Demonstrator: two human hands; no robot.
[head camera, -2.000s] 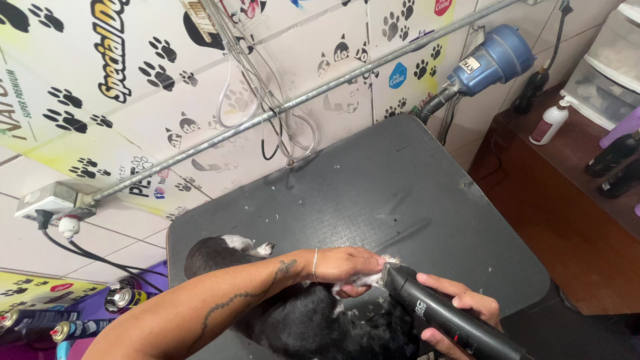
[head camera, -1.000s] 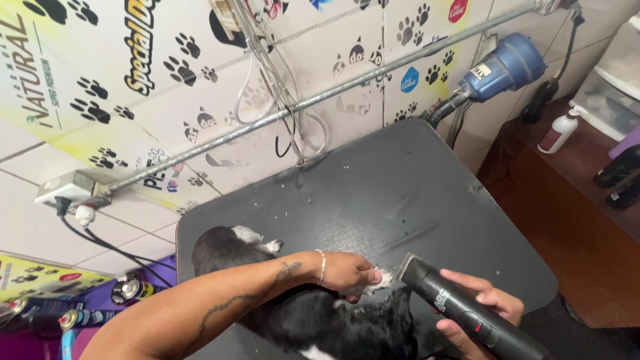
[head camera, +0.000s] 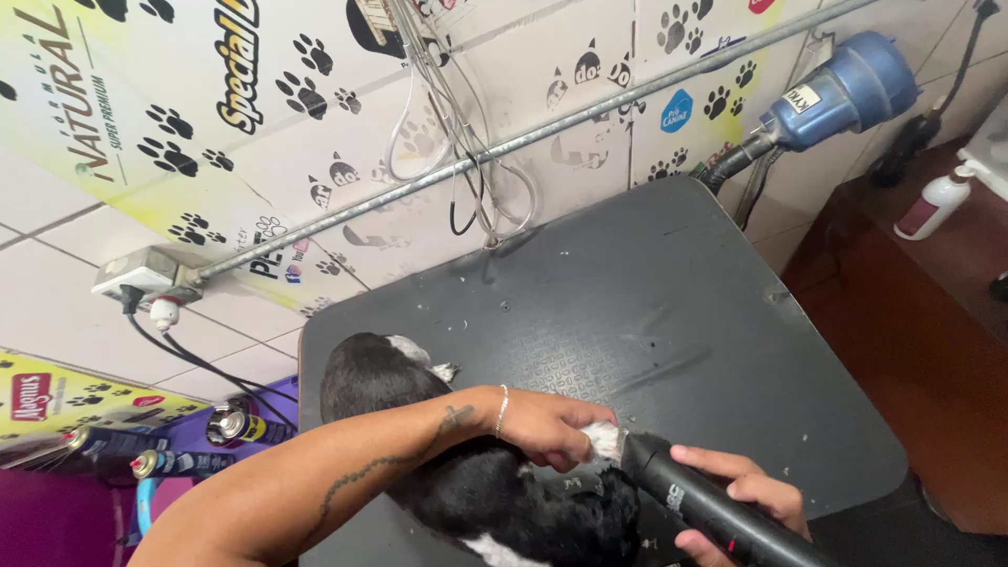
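A black and white dog lies on the dark rubber-topped grooming table. My left hand reaches over its body and grips one white paw between thumb and fingers. In my right hand is a black hair clipper, its blade end against the paw. Small tufts of cut hair lie near the paw. A white hind foot rests on the table at the dog's other end. The dog's head is hard to make out.
A metal conduit crosses the tiled wall, with cables hanging over it. Back right is a blue dryer nozzle or funnel. An outlet box with plugs is at left, above spray cans. A white pump bottle stands at right.
The clipper blade, apart from the paw one second ago, is now against it. My left hand keeps its hold on the paw. The view has shifted somewhat.
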